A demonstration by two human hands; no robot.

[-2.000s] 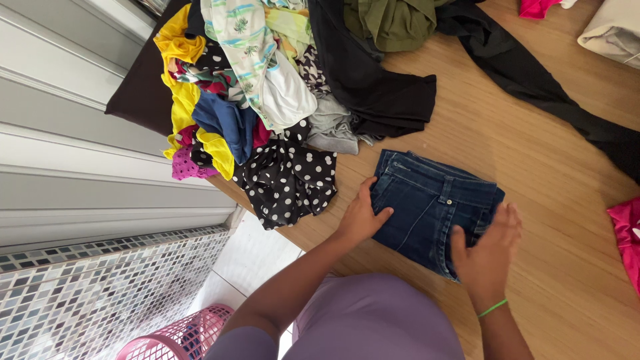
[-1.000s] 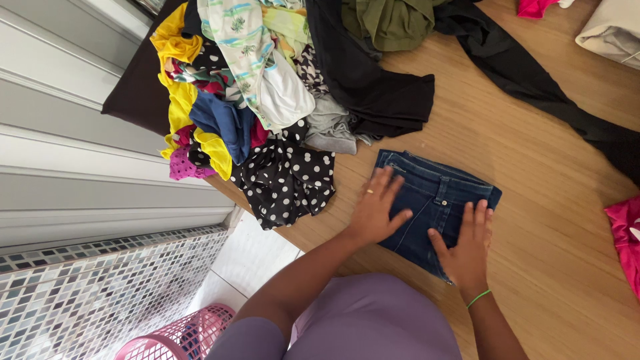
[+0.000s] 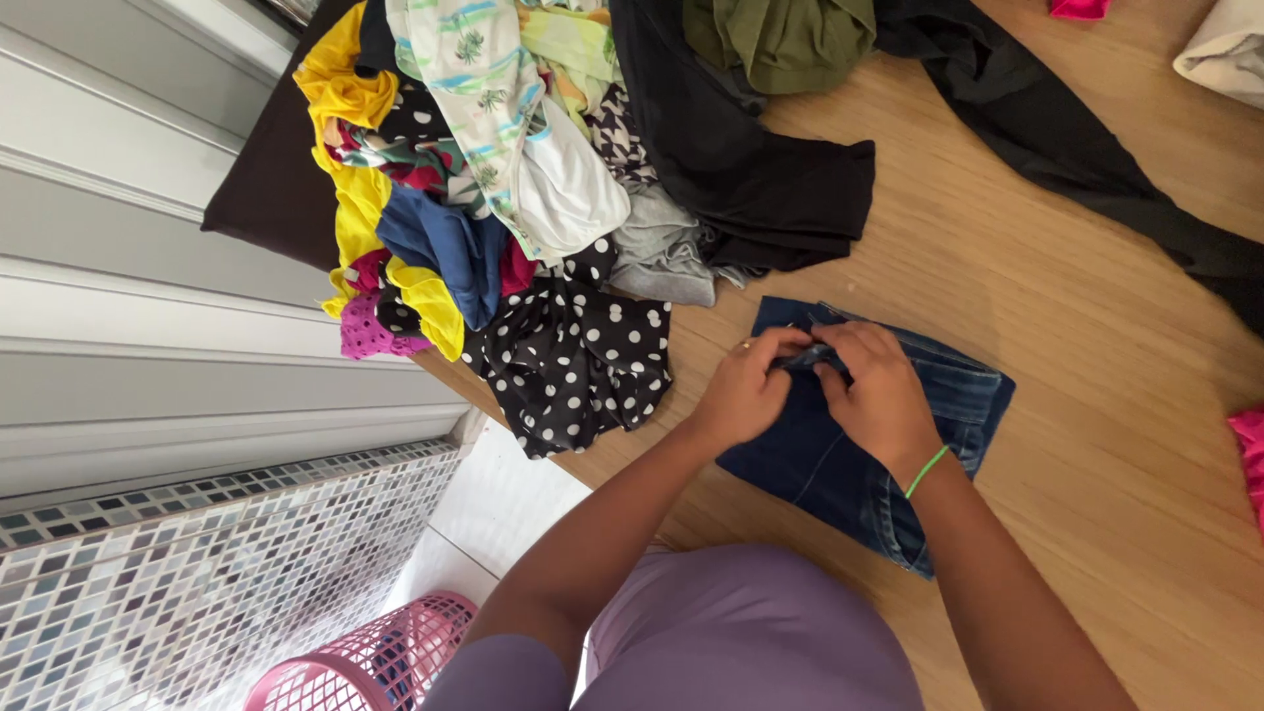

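Note:
A folded pair of dark blue denim jeans [image 3: 820,444] lies on the wooden table in front of me. My left hand [image 3: 752,383] pinches a bit of the denim near the waistband's left end. Close beside it, my right hand [image 3: 874,390], with a green band at the wrist, grips the same raised piece between thumb and fingers. The fingers partly cover what they hold. A black polka-dot garment [image 3: 578,355] lies left of the jeans, at the table's edge.
A heap of mixed clothes [image 3: 444,197] covers the table's far left. Black fabric [image 3: 1057,128] stretches across the far right. Pink cloth [image 3: 1252,444] lies at the right edge. A pink plastic basket [image 3: 326,676] stands on the floor at lower left, by a mosaic-tiled wall [image 3: 197,553].
Both hands lay spread on the jeans earlier. They have come together near the waistband and now pinch the denim there.

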